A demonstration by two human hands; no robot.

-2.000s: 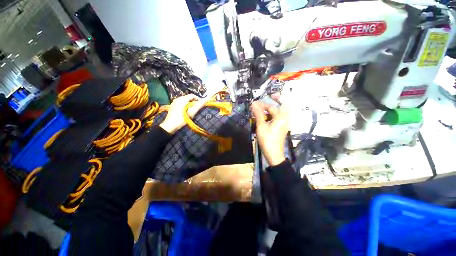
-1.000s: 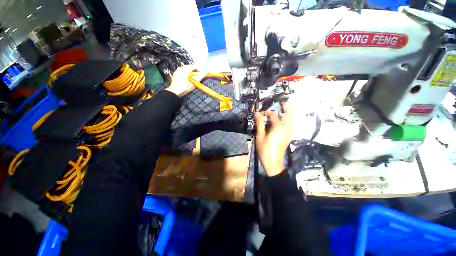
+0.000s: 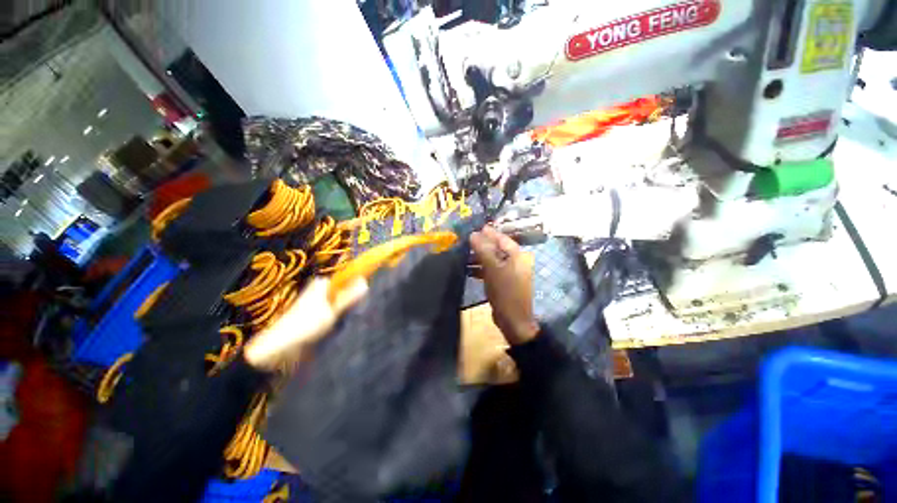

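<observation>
A dark grey bag panel [image 3: 379, 378] hangs blurred in front of me, left of the machine's needle area. Its yellow-tan handle [image 3: 388, 257] runs along the top. My left hand [image 3: 295, 324] is blurred and grips the panel and handle at the upper left. My right hand [image 3: 505, 280] pinches the panel's upper right corner, just below the presser foot area [image 3: 480, 187] of the off-white sewing machine [image 3: 629, 59]. Another patterned piece [image 3: 551, 280] lies under and right of my right hand. More yellow handles [image 3: 413, 211] show behind the held panel.
Stacked dark panels [image 3: 207, 241] with yellow handle bundles [image 3: 270, 285] stand at left. A mottled cloth heap [image 3: 329, 152] lies behind. Blue crates stand at left [image 3: 123, 305] and lower right [image 3: 772, 413]. Brown board [image 3: 482, 349] shows below my right hand. Orange cloth [image 3: 610, 120] lies behind the machine.
The panel has moved from flat beside the needle to raised and hanging nearer me. My left hand has moved down and left with it. My right hand has come slightly left, away from the needle.
</observation>
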